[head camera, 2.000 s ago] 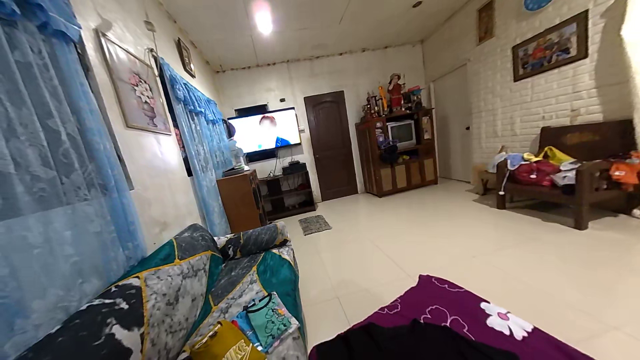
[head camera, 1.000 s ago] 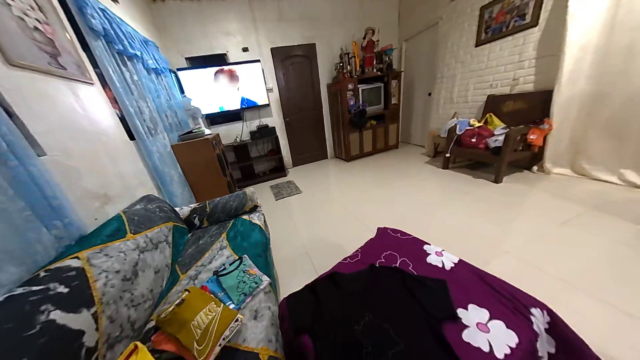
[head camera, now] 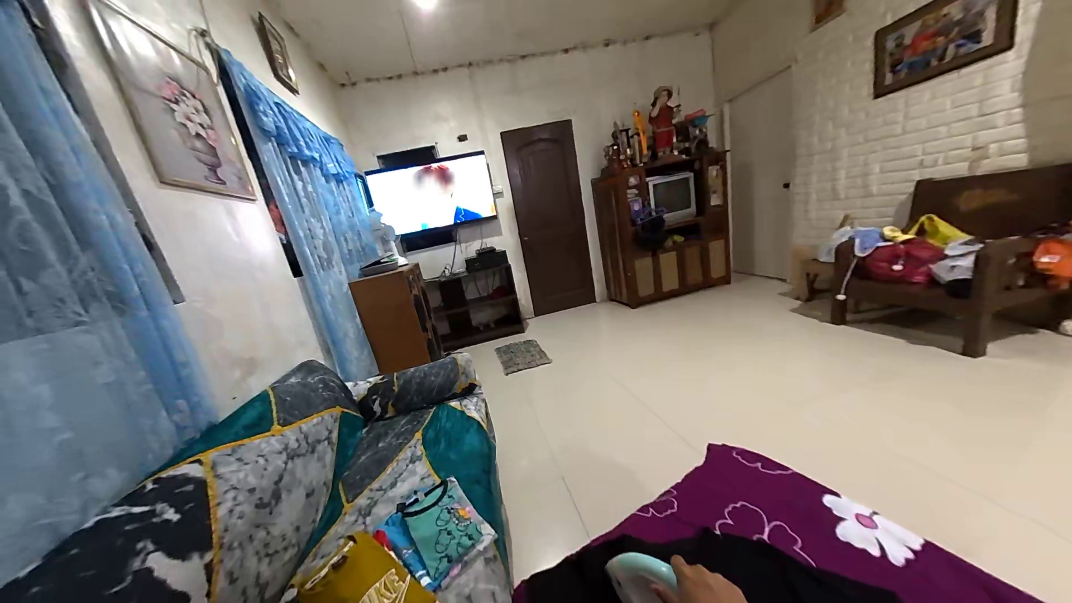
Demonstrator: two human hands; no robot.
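At the bottom edge, one of my hands (head camera: pixel 703 584) touches a pale green, rounded object (head camera: pixel 641 576), perhaps the body of a clothes iron; most of it is out of frame. It looks like my right hand, with its fingers around the object's side. Under them lies a black garment (head camera: pixel 754 559), spread on a purple cloth with white flowers (head camera: pixel 867 528). My left hand is not in view. To the left, a folded mustard garment (head camera: pixel 356 574) and a folded teal garment (head camera: pixel 444 532) rest on the sofa.
A sofa with a patterned cover (head camera: pixel 268 469) fills the lower left, beside blue curtains (head camera: pixel 310 209). A small mat (head camera: pixel 523 356) lies on the tiled floor. Farther off stand a low shelf (head camera: pixel 477 314), a wooden cabinet (head camera: pixel 620 243) and a wooden bench (head camera: pixel 976 310) heaped with clothes.
My hand and the pale green object have come into view over the black garment, which showed without them one second ago. The view has swung right and back left.
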